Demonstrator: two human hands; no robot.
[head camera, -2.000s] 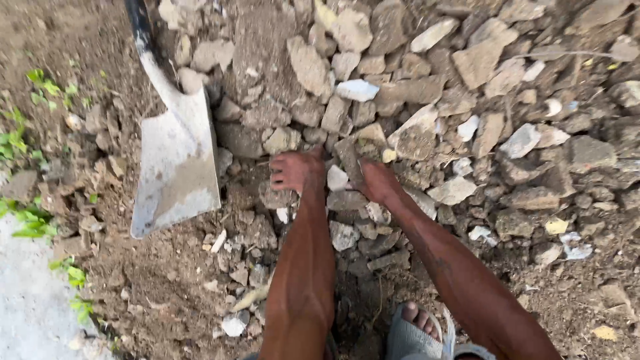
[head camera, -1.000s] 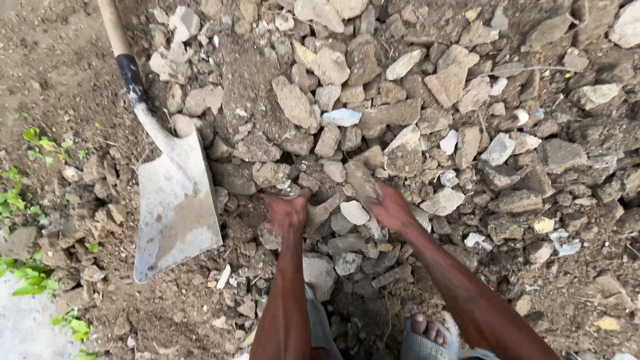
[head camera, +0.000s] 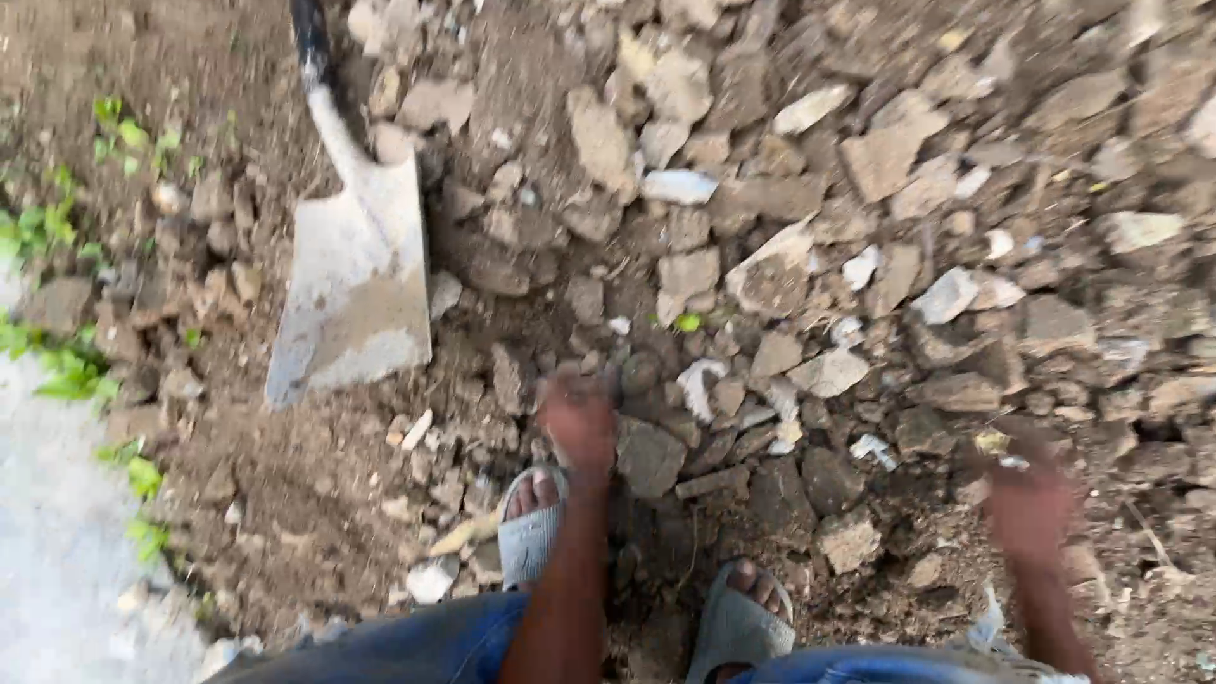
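Note:
Broken stones and rubble cover the soil around both my hands. My left hand (head camera: 578, 418), blurred, is low over the rubble, just above my sandalled foot and beside a flat grey stone (head camera: 650, 456); whether it holds anything does not show. My right hand (head camera: 1034, 503), also blurred, is out to the right over small stones and soil, and its fingers are too smeared to read. A metal shovel blade (head camera: 356, 285) lies flat on the ground to the left of my left hand, its shaft running out of view at the top.
Grey sandals (head camera: 746, 617) are on my feet among the stones at the bottom. Green weeds (head camera: 71, 366) grow along the edge of a pale flat surface (head camera: 66, 513) at the left. A bluish-white fragment (head camera: 679, 186) lies among larger stones ahead.
Both hands were close together at the stones in the middle; now they are far apart, the right hand having moved away to the right. The shovel lies where it was.

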